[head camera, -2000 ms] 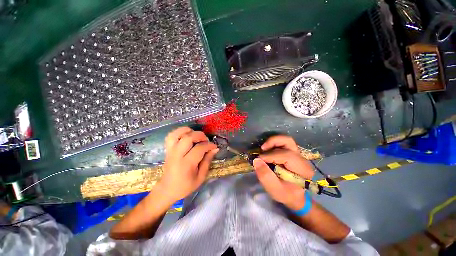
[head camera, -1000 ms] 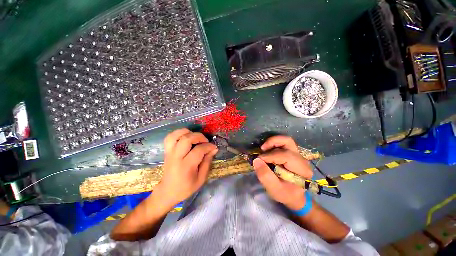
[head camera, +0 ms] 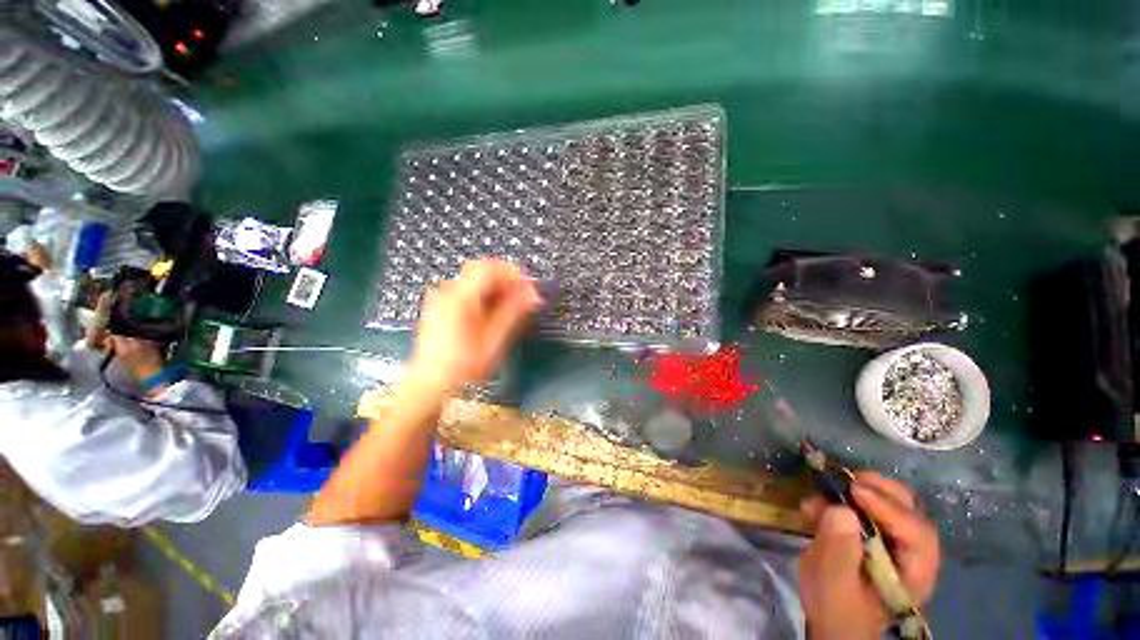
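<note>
My left hand (head camera: 473,328) is blurred over the lower middle of the clear tray (head camera: 463,175), fingertips together; whether it holds a small part cannot be told. The tray's round pockets hold silvery parts. My right hand (head camera: 869,556) holds the soldering iron (head camera: 879,565), its tip pointing up and left, below the white bowl (head camera: 969,434) of silvery bits. The red heap (head camera: 703,376) lies at the tray's lower right corner. A small grey disc (head camera: 668,431) sits below the red heap.
The wooden edge strip (head camera: 588,459) runs along the bench front. A black pouch (head camera: 863,294) lies above the bowl. A black box (head camera: 1078,350) is at far right. The solder spool (head camera: 225,346) is at left. Another person in pale clothing (head camera: 113,438) sits at left, near a ribbed hose (head camera: 94,113).
The view has shifted left and up. My left hand has moved from beside the iron's tip to over the tray. My right hand has moved right and down, away from it, still with the iron.
</note>
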